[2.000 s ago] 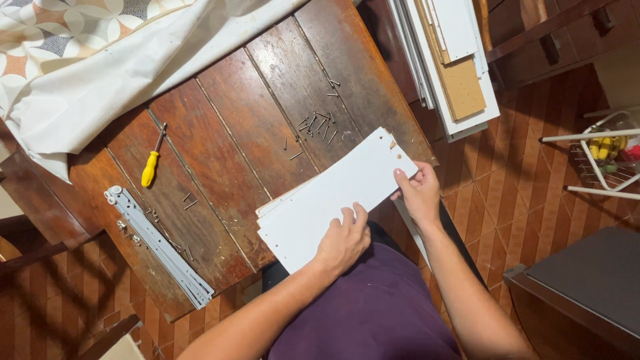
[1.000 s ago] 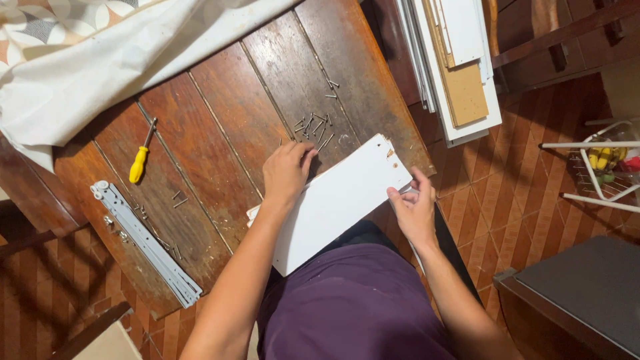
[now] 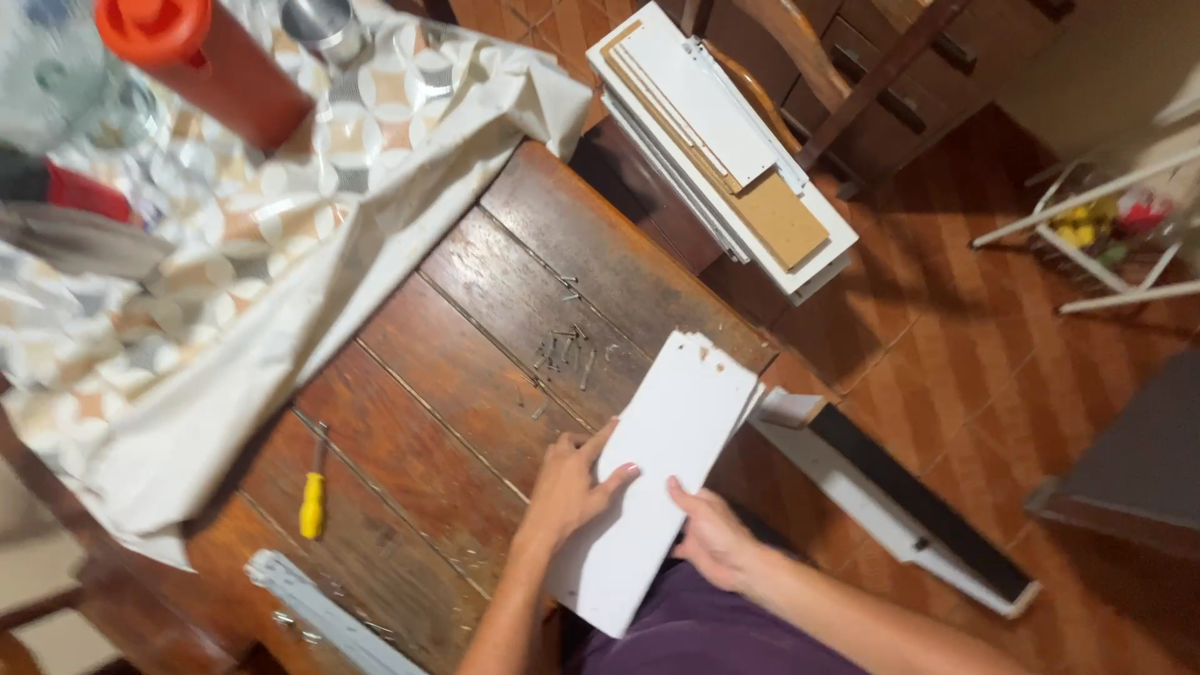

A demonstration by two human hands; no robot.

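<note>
A stack of white boards with chipped, drilled ends lies tilted between my hands at the table's near edge. My left hand grips its left long side, thumb on the top face. On the opposite side my right hand holds the edge, thumb up and fingers partly hidden below. Beyond the boards, loose screws are scattered on the wooden table. A yellow-handled screwdriver lies to the left, and metal drawer slides rest near the lower left edge.
A patterned tablecloth is bunched at the far left, under a red plastic pitcher and a metal cup. More boards are stacked beyond the table's right corner. A dark-and-white panel piece stands low at the right, near a white rack.
The boards have swung to a steeper angle. My left hand has come from beyond them to their left side, and my right hand has left their far end for the right side. The view has shifted.
</note>
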